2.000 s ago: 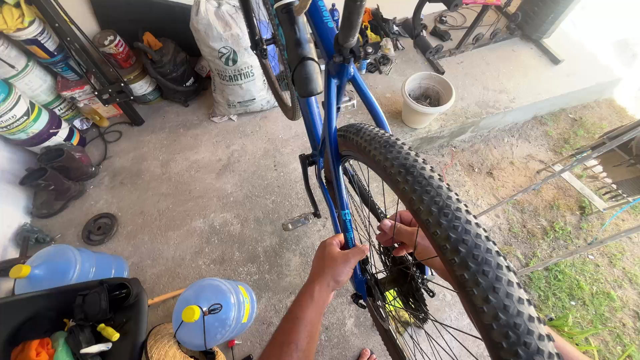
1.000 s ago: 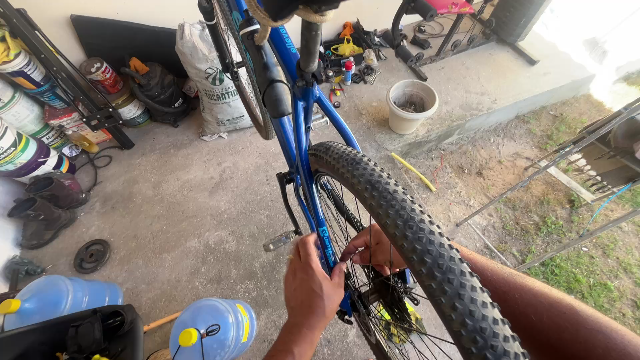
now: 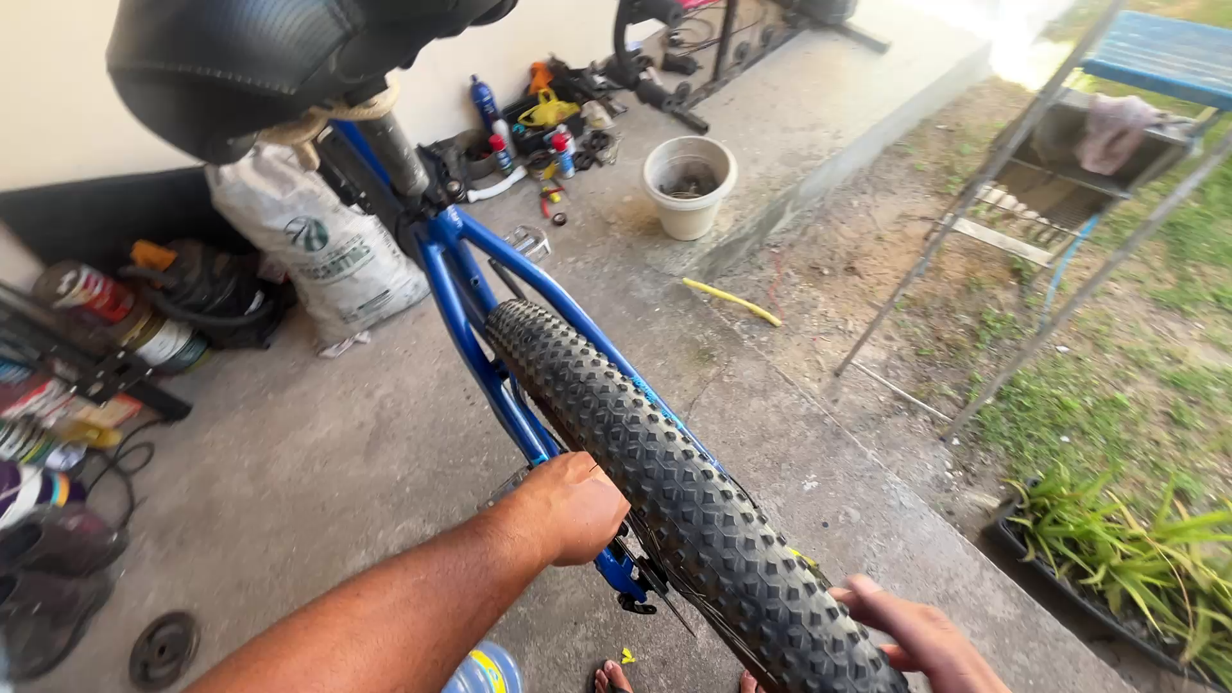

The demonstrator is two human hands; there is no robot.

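Note:
A blue bicycle frame [image 3: 450, 289] stands before me, its black saddle [image 3: 260, 67] at the upper left. The knobby rear tire [image 3: 674, 481] runs diagonally down to the bottom edge. My left hand [image 3: 582, 507] is closed at the left side of the wheel, by the blue frame tube; what its fingers hold is hidden. My right hand [image 3: 910, 630] is at the tire's right side near the bottom, fingers apart, with nothing seen in it. Below my left hand, the lower end of the frame and part of the spokes show.
A whitish bucket [image 3: 688, 188], a filled sack [image 3: 332, 255] and bottles with tools [image 3: 549, 144] stand farther back. A yellow tube [image 3: 731, 301] lies on the concrete. Right are a metal rack [image 3: 1001, 173] and a planter [image 3: 1107, 577]; left are paint cans [image 3: 91, 289], boots [image 3: 58, 577] and a round weight [image 3: 164, 650].
My right hand has moved from among the spokes to the tire's outer right side. My left hand remains on the wheel's left side. The view has shifted toward the right.

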